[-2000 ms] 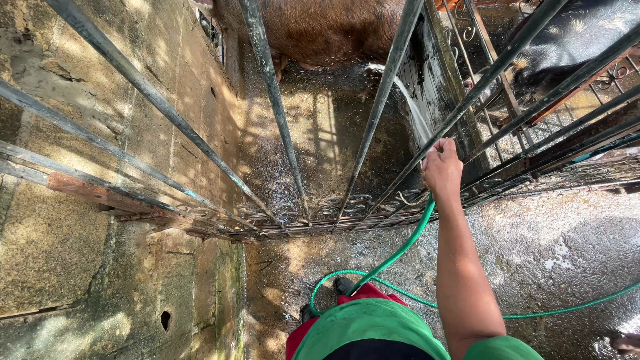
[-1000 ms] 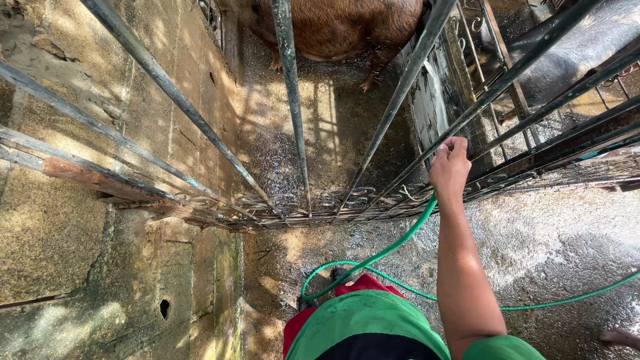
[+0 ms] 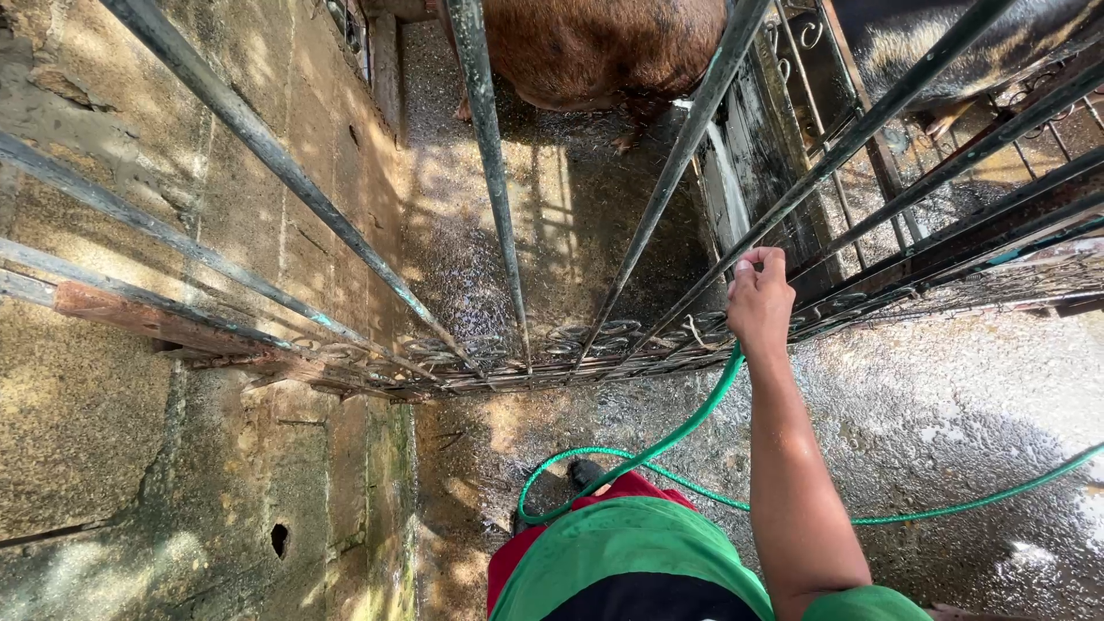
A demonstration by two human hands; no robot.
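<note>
My right hand (image 3: 761, 302) is closed around the end of a green hose (image 3: 703, 414) at the metal bars of a gate (image 3: 496, 172). A pale stream of water (image 3: 729, 185) shows just past the hand, inside the bars. From the hand the hose drops to a loop by my feet, then runs off to the right over wet concrete. Behind the bars stands a brown-haired animal (image 3: 604, 52), its head out of view. My left hand is not in view.
A rough concrete wall (image 3: 78, 414) with a small hole runs along the left. Beyond a wooden and metal divider (image 3: 776, 129) at the right is a dark animal (image 3: 966, 43). The pen floor (image 3: 552, 224) is wet. Curled metalwork lines the gate's lower part.
The brown animal has shifted its place behind the bars over these frames. My right hand stays by the bars with the hose in it.
</note>
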